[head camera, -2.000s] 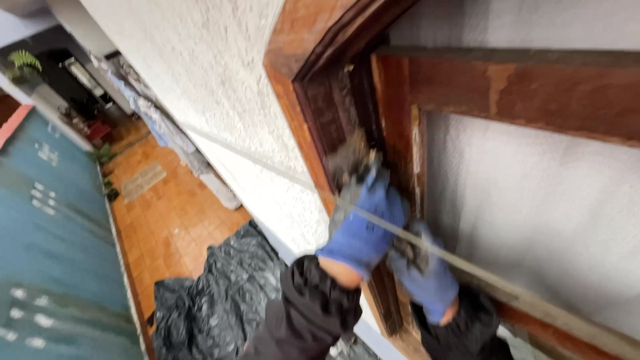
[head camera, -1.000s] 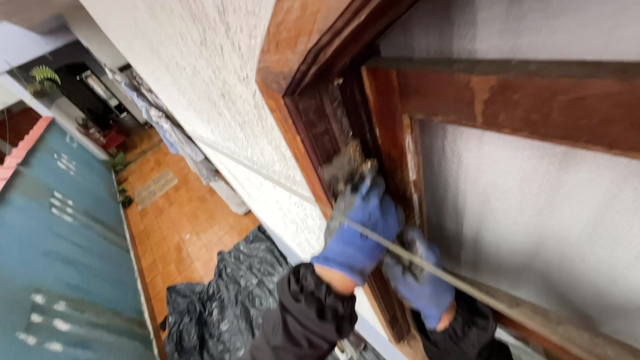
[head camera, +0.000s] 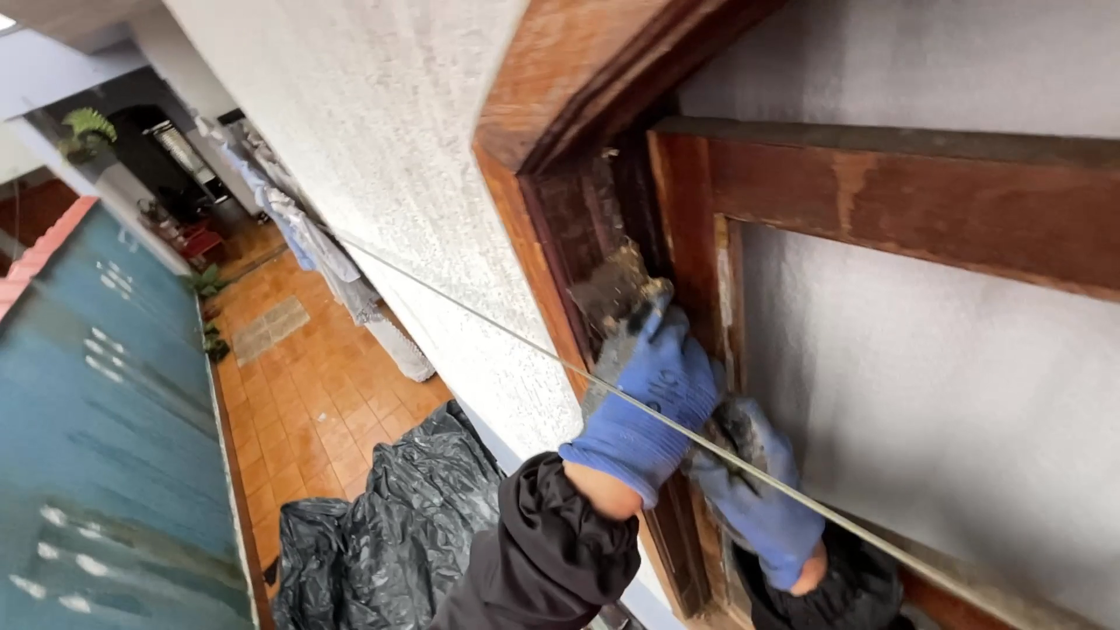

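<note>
My left hand (head camera: 656, 394), in a blue knit glove with a grey coated palm, is closed on a frayed brown-grey pad (head camera: 612, 289), perhaps steel wool. The pad lies against the inner face of a dark-stained wooden window frame (head camera: 560, 219), beside the sash (head camera: 696, 192). Lower and to the right, my right hand (head camera: 761, 490) wears a matching glove with dark smudges. Its fingers are curled near the sash's edge, partly behind the left hand; whether they grip anything cannot be made out. Worn, paler patches show on the wood.
A taut cord (head camera: 490, 319) crosses diagonally in front of the hands. Black plastic sheeting (head camera: 420, 499) covers part of the orange tiled floor (head camera: 324, 385) below. Clothes (head camera: 306, 236) hang along the white textured wall (head camera: 376, 131). A blue-green wall (head camera: 105, 394) stands at left.
</note>
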